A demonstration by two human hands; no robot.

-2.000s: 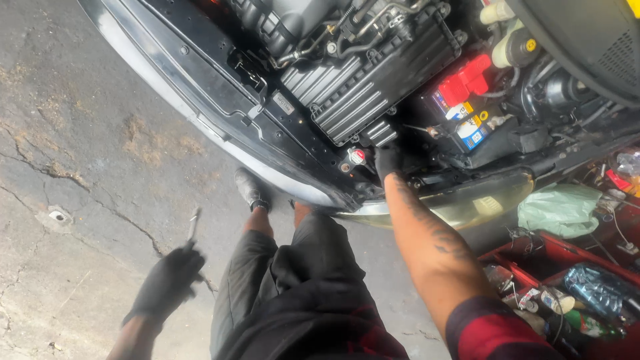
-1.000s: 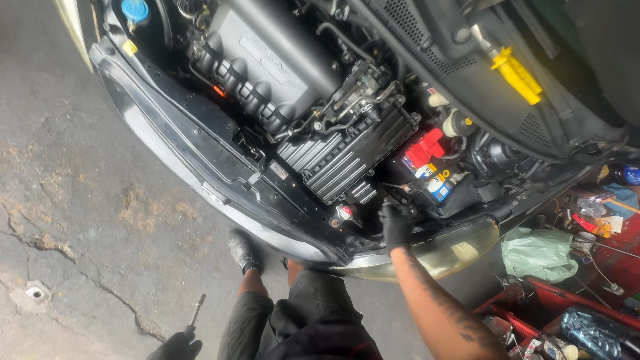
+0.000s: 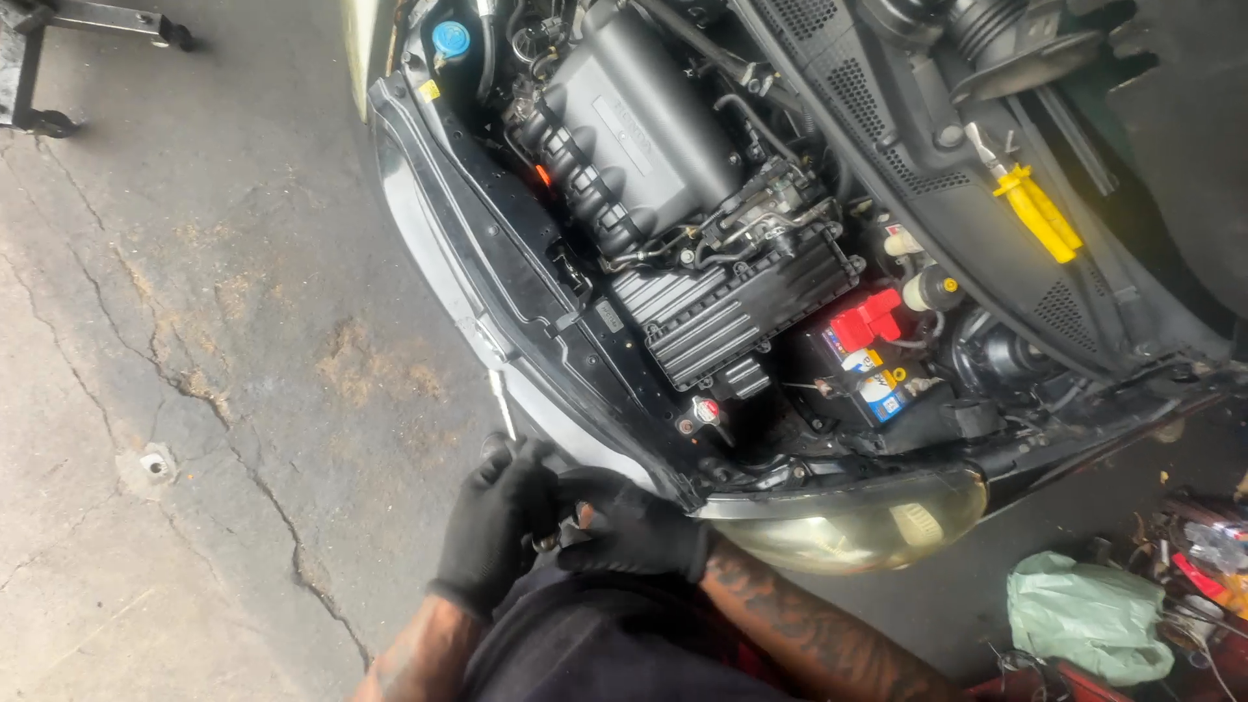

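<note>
Both my hands wear black gloves and are together at the front edge of the car, just above my dark shirt. My left hand (image 3: 497, 517) is shut on a slim metal hand tool (image 3: 506, 405) that points up over the bumper edge. My right hand (image 3: 634, 526) lies beside it, fingers curled toward the left hand; a small round metallic part (image 3: 544, 542) shows between them, and I cannot tell which hand holds it. Past the hands lie the radiator cap (image 3: 704, 409), the black ribbed air filter box (image 3: 721, 327) and the battery (image 3: 868, 375) with its red terminal cover.
Yellow-handled pliers (image 3: 1038, 210) lie on the black cowl panel. The headlight (image 3: 858, 522) borders the bay at the lower right. A pale green plastic bag (image 3: 1087, 614) sits among clutter beside it. A wheeled metal stand (image 3: 97, 29) is at the top left on cracked concrete.
My right hand has left the engine bay near the battery and come back to my body. My left hand has come in from the lower left with the tool, meeting it.
</note>
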